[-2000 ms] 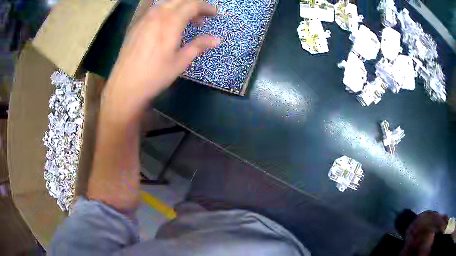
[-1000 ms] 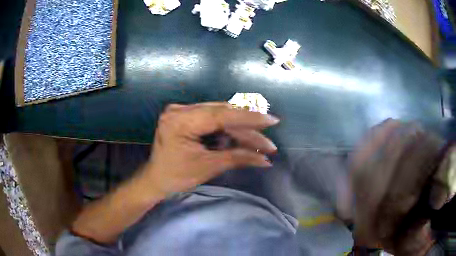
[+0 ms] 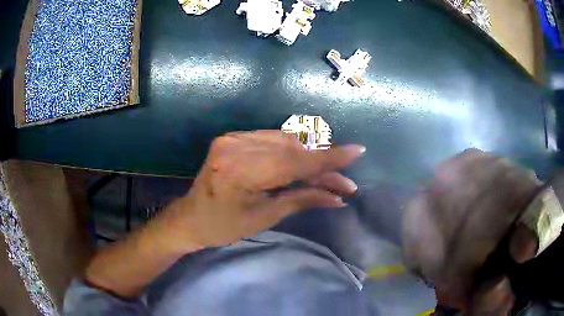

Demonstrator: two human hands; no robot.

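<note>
My left hand [image 3: 266, 179] is over the bench's front edge, palm down, with thumb and fingers stretched out and apart; nothing shows between them. A white socket insert with brass contacts [image 3: 307, 131] lies on the bench just beyond it, partly covered by the hand. A cross-shaped white piece [image 3: 350, 66] lies farther back. My right hand [image 3: 473, 228] is blurred at the right, closed around a dark tool, apparently the power screwdriver [image 3: 544, 271]; its tip cannot be made out. A pale wrap [image 3: 547, 221] shows on a finger of that hand.
A screw tray [image 3: 80, 62] full of tiny screws stands at the far left. More white inserts [image 3: 263, 17] lie at the top edge. A parts carton [image 3: 52, 216] is at the lower left. A cardboard tray [image 3: 516, 31] with white pieces is at the top right.
The view has swung right from the screw tray. My left hand has left the tray for the bench's front edge and moved slightly right. My right hand has come in from the lower right.
</note>
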